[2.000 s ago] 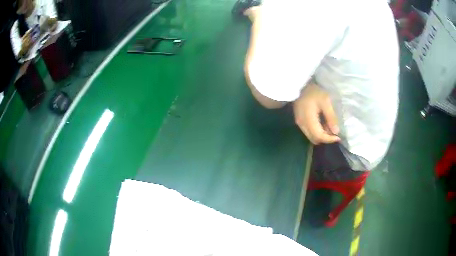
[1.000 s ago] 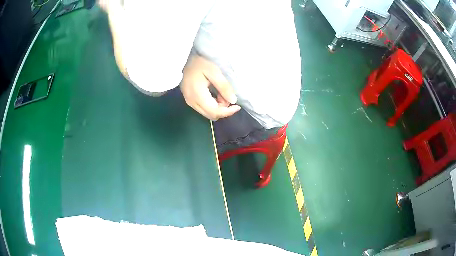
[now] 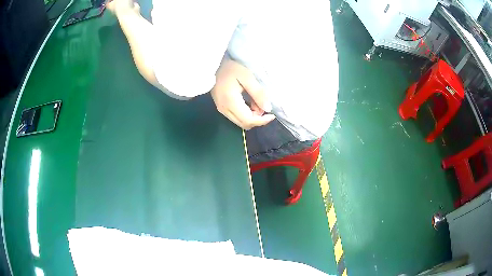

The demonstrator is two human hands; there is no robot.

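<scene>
Neither of my hands is in view. A phone middle frame (image 3: 39, 118), black with an open window, lies on the glossy green conveyor belt (image 3: 56, 178) at the left. Another dark frame (image 3: 85, 16) lies farther up the belt at the top left. A white work sheet (image 3: 156, 253), overexposed, covers the bottom edge of the view on the duller green bench (image 3: 162, 188); I cannot make out anything on it.
Another worker in white (image 3: 280, 59) sits on a red stool (image 3: 291, 167) beyond the bench. One hand (image 3: 237, 97) hangs at the bench edge, the other (image 3: 121, 6) is near the far frame. Red stools (image 3: 439, 89) and a white cabinet (image 3: 391, 24) stand at the right.
The view has swung right, bringing the floor and more red stools into sight. Over the last second, the nearer phone frame has moved slightly down the picture along the belt.
</scene>
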